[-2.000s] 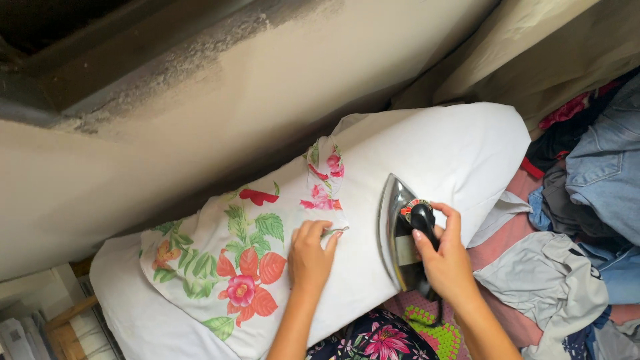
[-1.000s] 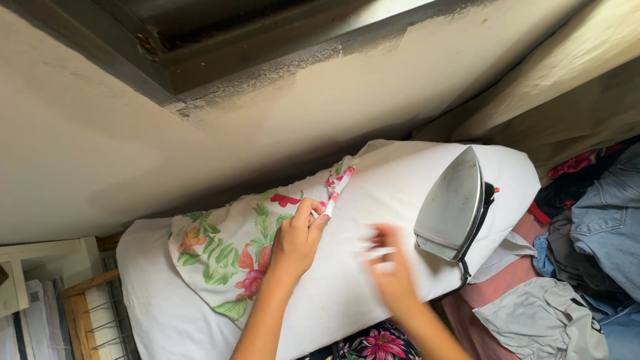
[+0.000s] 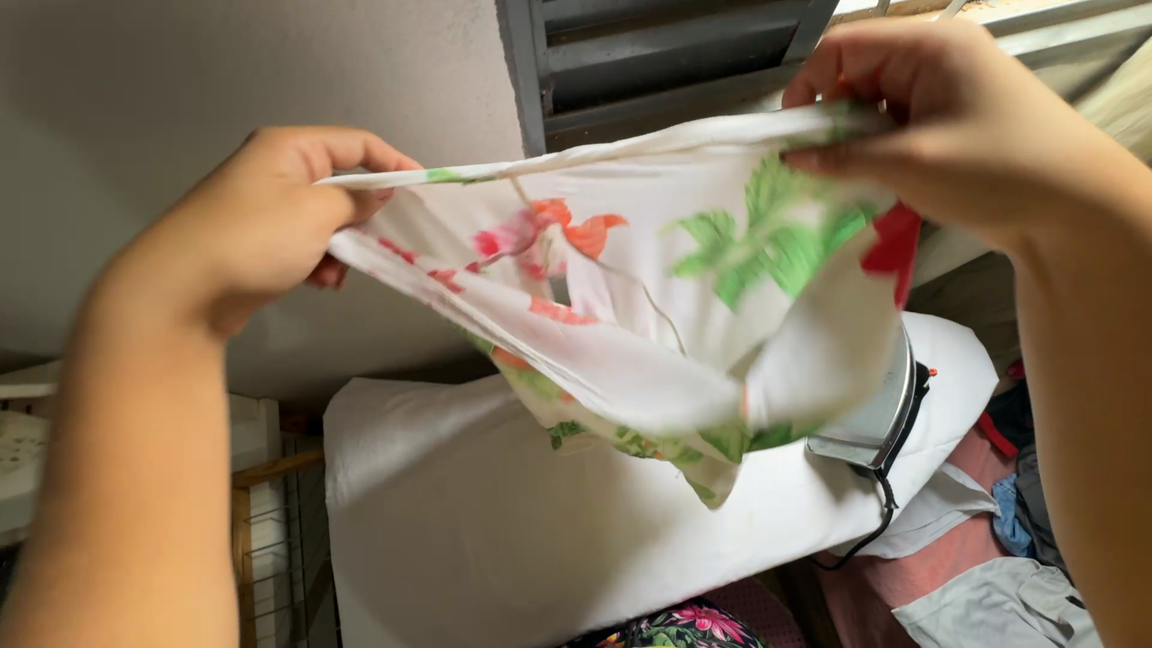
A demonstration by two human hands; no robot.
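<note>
A white garment with a flower and leaf print (image 3: 630,234) hangs in the air, stretched between both hands. My left hand (image 3: 270,207) pinches its edge at the left. At the upper right my right hand (image 3: 936,126) grips the other end of that edge, slightly blurred. Below the garment lies the ironing board with its white cover (image 3: 468,504). A clothes iron (image 3: 873,423) stands on its heel at the board's right part, its metal soleplate partly hidden by the garment and its black cord hanging over the board's edge.
Behind is a wall (image 3: 378,72) with a dark louvred window (image 3: 666,54). A heap of clothes (image 3: 999,594) lies at the lower right. A wire rack with a wooden frame (image 3: 270,531) stands at the left, and flowered dark fabric (image 3: 693,625) shows at the bottom.
The flowered garment has been lifted off the board and spread between both hands. My right hand let go of the iron, which went from lying on the board to standing on its heel. The view has shifted.
</note>
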